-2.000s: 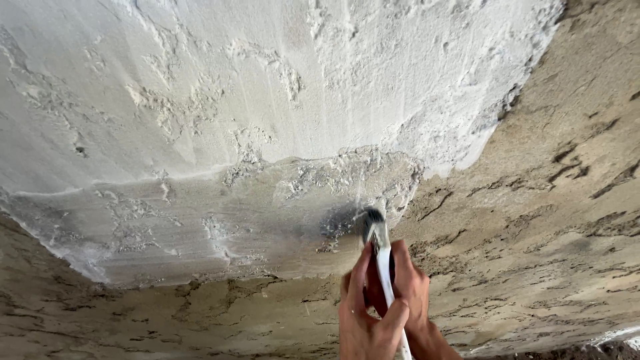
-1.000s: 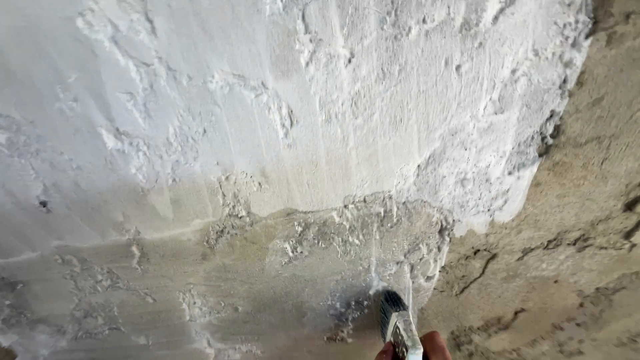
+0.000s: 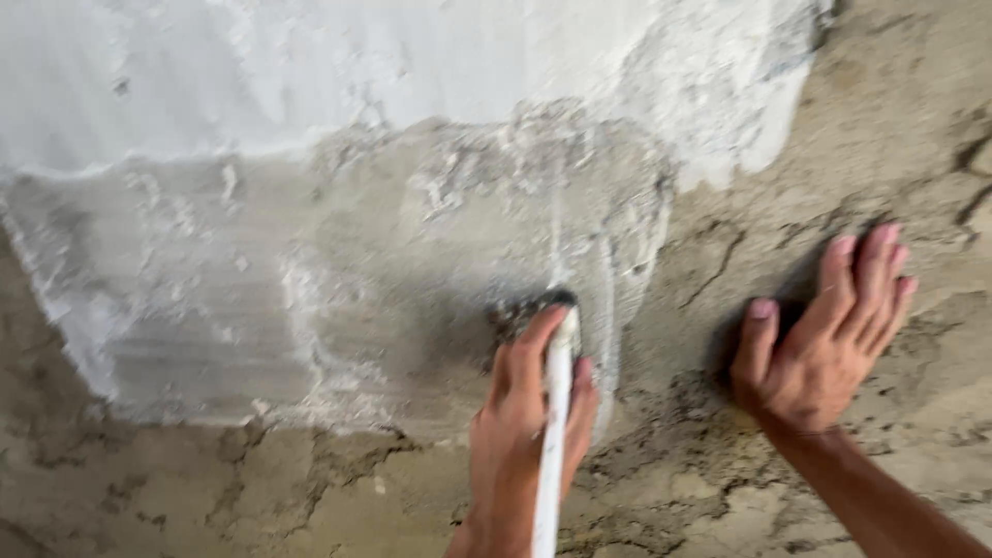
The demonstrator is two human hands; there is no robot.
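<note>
My left hand (image 3: 515, 418) grips the white handle (image 3: 554, 434) of a brush, one finger stretched along it toward the head. Dark bristles (image 3: 559, 297) press on the grey-beige lower part of a wall patch (image 3: 380, 310), near its right side. Thin white streaks run above and to the right of the bristles. To the right, my right hand (image 3: 825, 353) lies flat on the rough brown wall (image 3: 697, 480), fingers pointing up and thumb spread, holding nothing.
White coating (image 3: 310, 70) covers the upper part of the patch, with a ragged lower edge. Crumbly raised bits (image 3: 542, 132) stand along that edge. Cracks (image 3: 721, 263) and pits mark the brown surface around the patch.
Two seconds ago both my hands were together at the brush handle. My right hand has let go and moved right onto the wall. New white streaks show near the bristles.
</note>
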